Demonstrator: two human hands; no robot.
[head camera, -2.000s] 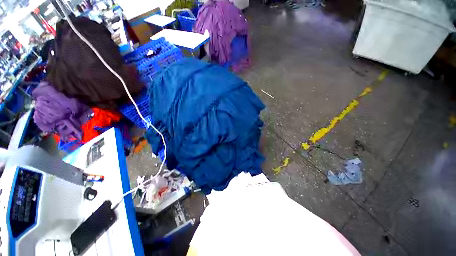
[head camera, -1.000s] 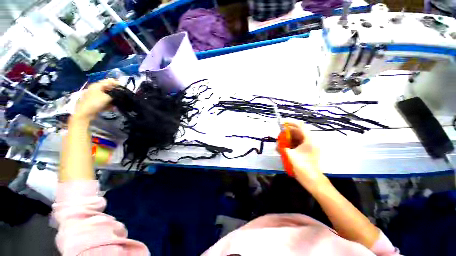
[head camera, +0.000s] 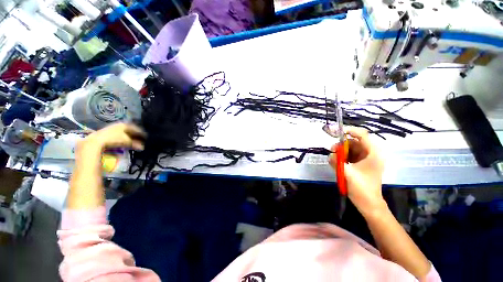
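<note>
A tangled pile of black fabric strips (head camera: 170, 118) lies at the left of the table. My left hand (head camera: 113, 140) is at the pile's left edge, blurred; I cannot tell whether its fingers hold any strip. My right hand (head camera: 358, 165) holds scissors (head camera: 342, 165) with a red handle, blades pointing away from me. Black strips run from the pile along the near edge to my right hand; whether its fingers pinch their end is unclear. A loose bundle of cut strips (head camera: 331, 113) lies in the middle, partly behind the blades.
A light purple bin (head camera: 185, 52) stands behind the pile. A grey vented housing (head camera: 107, 104) is at the left. A white sewing machine (head camera: 430, 41) stands at the back right, with a smartphone (head camera: 475, 129) beside it. A ruler scale (head camera: 449, 160) runs along the near edge.
My left hand has moved down and slightly right, from the pile's upper left. My right hand has moved right with the scissors, whose blades now point straighter away. The view has shifted slightly.
</note>
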